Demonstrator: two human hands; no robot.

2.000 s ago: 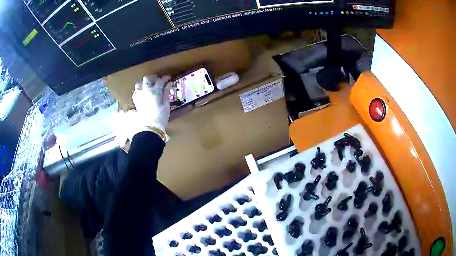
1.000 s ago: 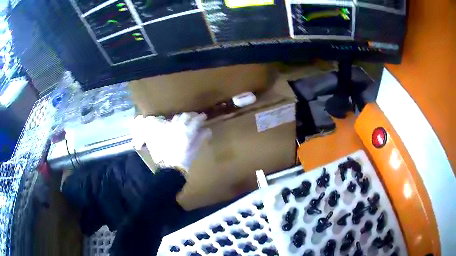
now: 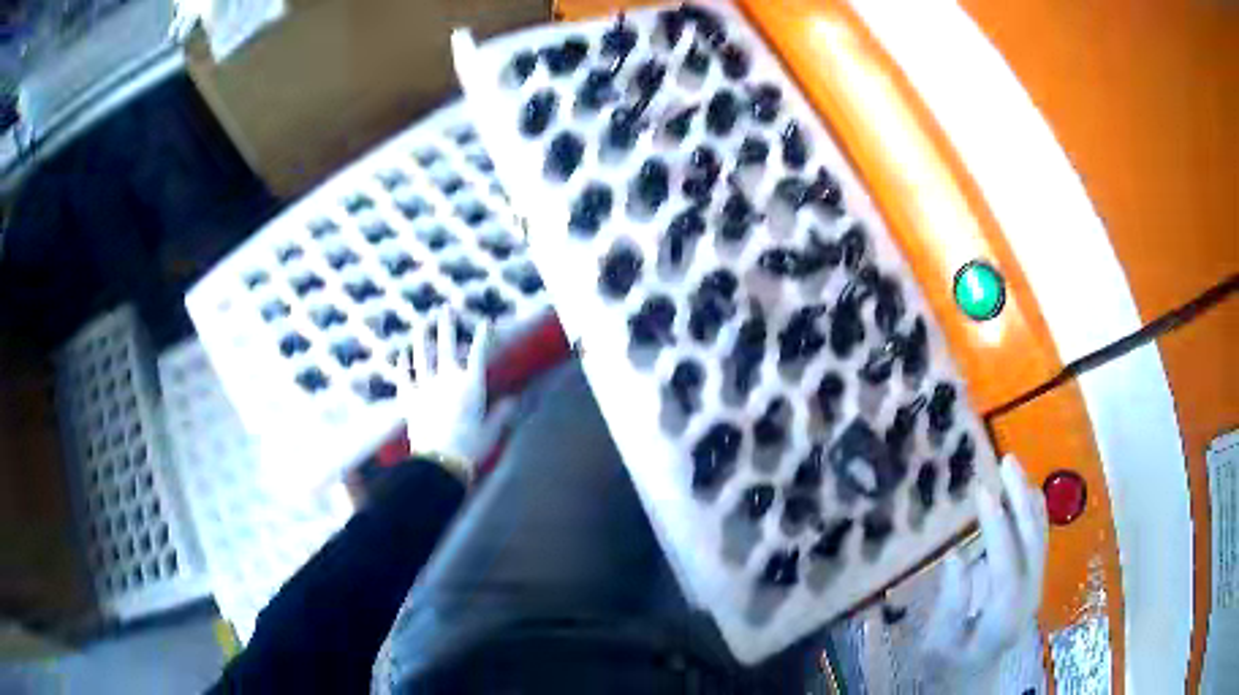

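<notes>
The filled white foam tray [image 3: 618, 407] lies tilted along the orange ledge, with rows of small black earphones in its pockets. A black square block [image 3: 862, 459] sits on it near its lower right end. A second foam tray [image 3: 258, 333] lies lower at left, with dark pockets. My left hand [image 3: 446, 387], in a white glove, is over this lower tray's near edge, fingers spread, with nothing seen in it. My right hand [image 3: 989, 584], gloved and blurred, is at the filled tray's right end; whether it grips anything is unclear.
A green button [image 3: 978, 289] and a red button [image 3: 1065, 497] are on the orange ledge [image 3: 890, 177]. A dark cable [image 3: 1128, 346] crosses it. More foam trays [image 3: 116, 462] are at far left. A brown carton [image 3: 347, 82] is at top left. My lap is below the trays.
The view has swung down and right, off the monitor and phone. My left hand has gone from the carton to the lower tray. My right hand has come into view.
</notes>
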